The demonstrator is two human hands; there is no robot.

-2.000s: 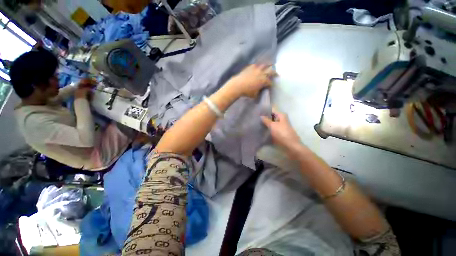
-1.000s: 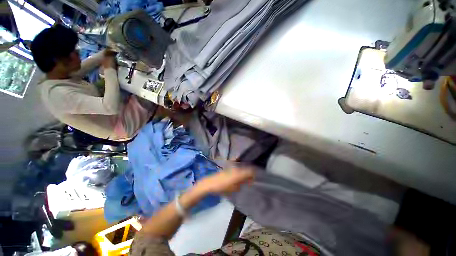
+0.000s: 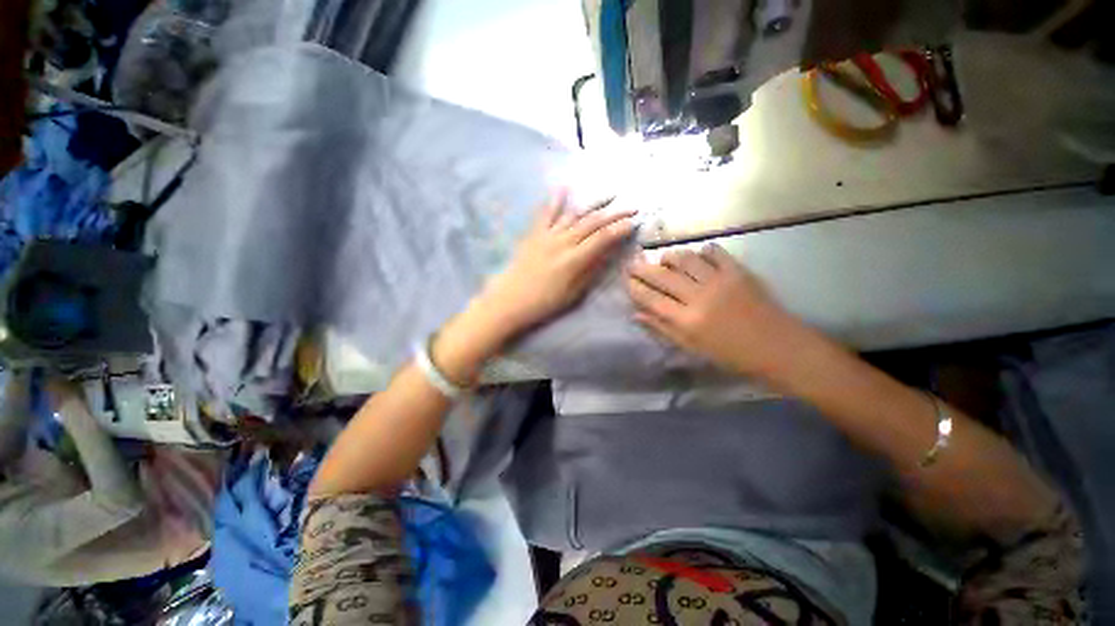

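A grey cut panel (image 3: 428,184) lies over the white sewing table and runs up to the bright lamp glow at the needle of the sewing machine (image 3: 679,67). My left hand (image 3: 550,263) lies on the panel with its fingers spread, fingertips near the needle area. My right hand (image 3: 703,300) lies just right of it, fingers on the panel's edge at the front of the machine bed. The panel's lower part hangs over the table edge. More grey cloth (image 3: 721,471) lies across my lap. The glare hides the presser foot and needle.
Red and yellow scissors (image 3: 862,92) lie on the bed behind the needle. A stack of grey panels (image 3: 355,27) is at the top left. A blue cloth heap (image 3: 257,514) is at lower left. Another person (image 3: 86,489) sits at a neighbouring machine on the left. Grey cloth (image 3: 1076,404) hangs at right.
The view has swung to the right, nearer the machine. A grey panel now lies on the table up to the needle area. Both hands have moved from the lap onto it.
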